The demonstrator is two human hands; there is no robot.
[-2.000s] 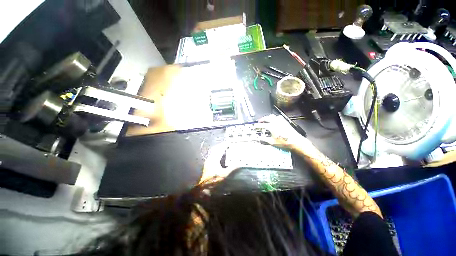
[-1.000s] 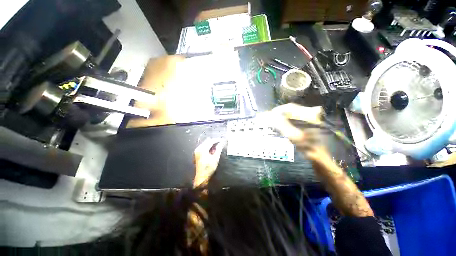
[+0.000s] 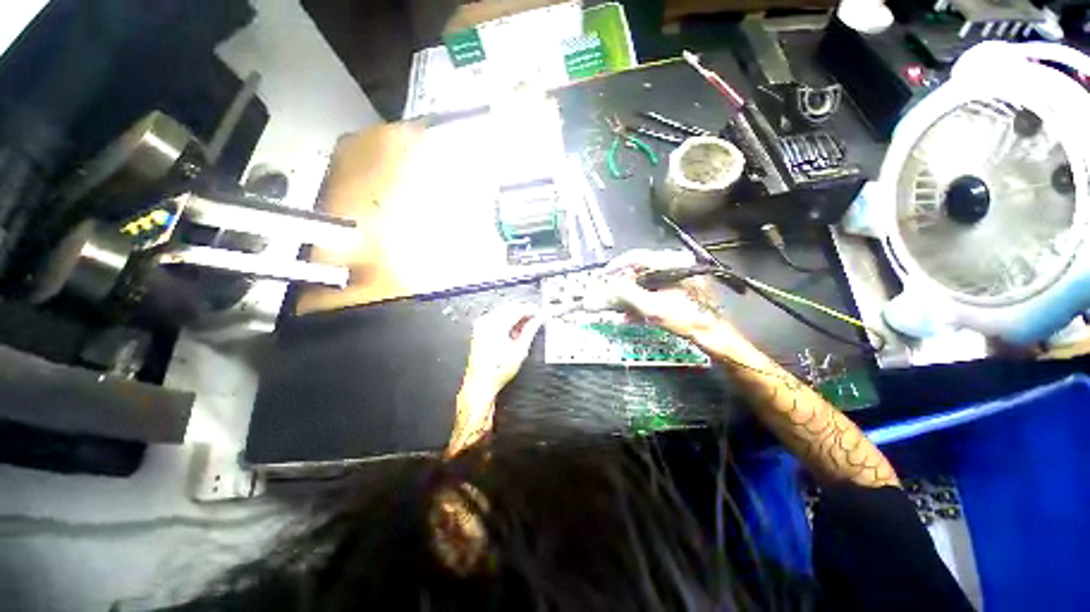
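Two white circuit board panels lie one behind the other on the black mat. The rear panel (image 3: 574, 291) carries components; the front panel (image 3: 628, 347) shows green patches and rows of small parts. My right hand (image 3: 655, 289) is over the rear panel, its fingers closed around a dark stick-like tool (image 3: 705, 273) with a cable trailing to the right. The tool's tip is hidden or too blurred to tell. My left hand (image 3: 504, 347) is at the panels' left edge, fingers bent; I cannot tell whether it grips a panel.
Beige roll (image 3: 700, 171), green-handled cutters (image 3: 630, 153) and a black stand stand behind. A small green-framed box (image 3: 530, 221) is on white paper. Machine rails (image 3: 269, 245) are at left, a fan (image 3: 974, 197) at right, a blue bin (image 3: 1016, 478) at lower right. Hair covers the bottom.
My right hand has left the panels, taken hold of the dark tool and come back over the rear panel. My left hand has drawn back to the panels' left edge. The view has shifted slightly.
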